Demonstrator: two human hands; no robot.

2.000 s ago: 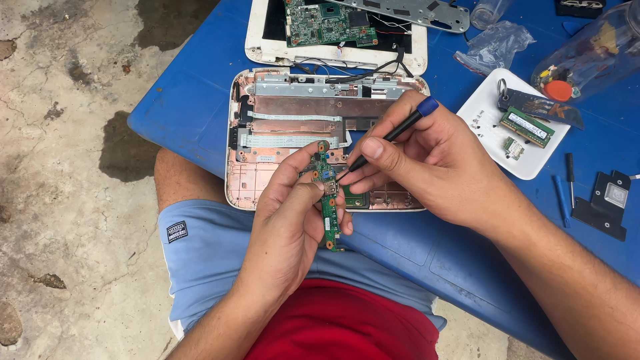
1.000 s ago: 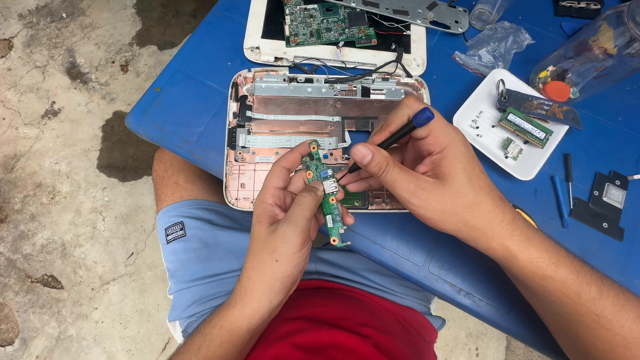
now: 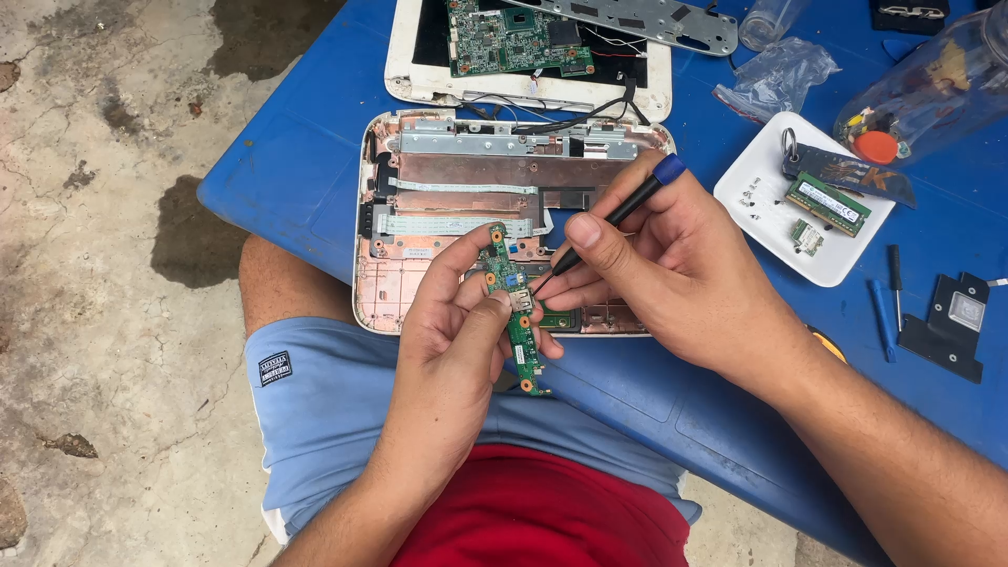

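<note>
My left hand (image 3: 465,331) grips a narrow green circuit board (image 3: 516,339) between thumb and fingers, the thumb lying beside its metal USB port (image 3: 522,300). My right hand (image 3: 661,260) holds a small screwdriver (image 3: 618,214) with a black handle and blue cap, its thin tip at the edge of the USB port; whether it touches cannot be told. Behind both hands lies the opened laptop base (image 3: 465,169), copper-coloured inside, with white ribbon cables (image 3: 457,226) across it. The hands hide part of the base's front and right side.
A laptop lid (image 3: 504,93) with a green motherboard (image 3: 512,39) and a metal plate (image 3: 661,22) lies at the back. To the right are a white tray (image 3: 835,272) with a memory module (image 3: 827,205) and screws, a clear plastic jar (image 3: 929,102), a blue pry tool (image 3: 883,321) and a black bracket (image 3: 945,331).
The circuit board has tilted slightly in my left hand since two seconds ago. My right hand still holds the screwdriver close to the USB port.
</note>
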